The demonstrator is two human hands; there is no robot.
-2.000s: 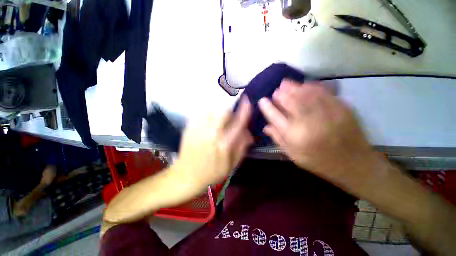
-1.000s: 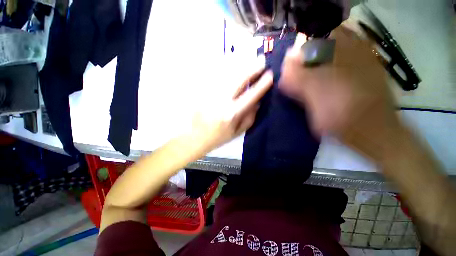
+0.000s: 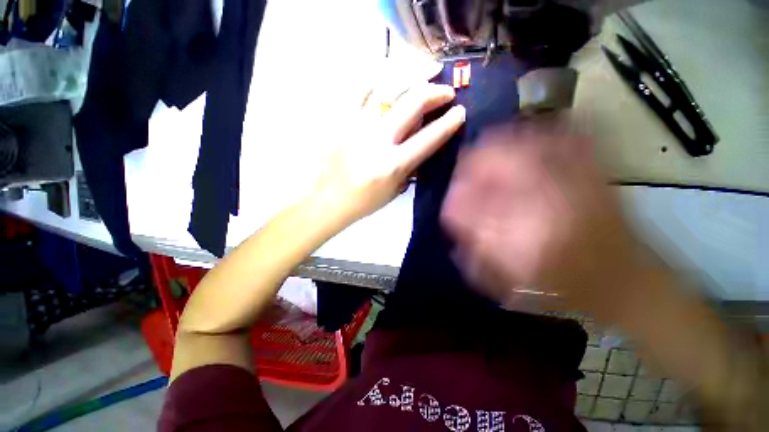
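A dark garment piece (image 3: 438, 219) runs from under the sewing machine head (image 3: 459, 25) down over the table's front edge towards my lap. A small red presser foot guard (image 3: 461, 74) shows at the needle area. My left hand (image 3: 392, 143) lies at the cloth's left edge, fingertips on it just below the red guard. My right hand (image 3: 527, 211) is blurred, over the cloth's right side near the front edge; its fingers look curled, and whether it grips the cloth cannot be told.
Black thread snips (image 3: 666, 97) and a thin metal tool (image 3: 653, 51) lie on the cream machine bed (image 3: 734, 110). Dark cut pieces (image 3: 223, 126) lie at left, reaching the table edge. A red slotted basket (image 3: 295, 350) is below the table. A grey rounded part (image 3: 548, 89) stands right of the needle.
Since a second ago my right hand has moved from beside the needle down towards the table's front edge. My left hand has stayed near the needle. Earlier, both hands held the cloth nearer the front edge.
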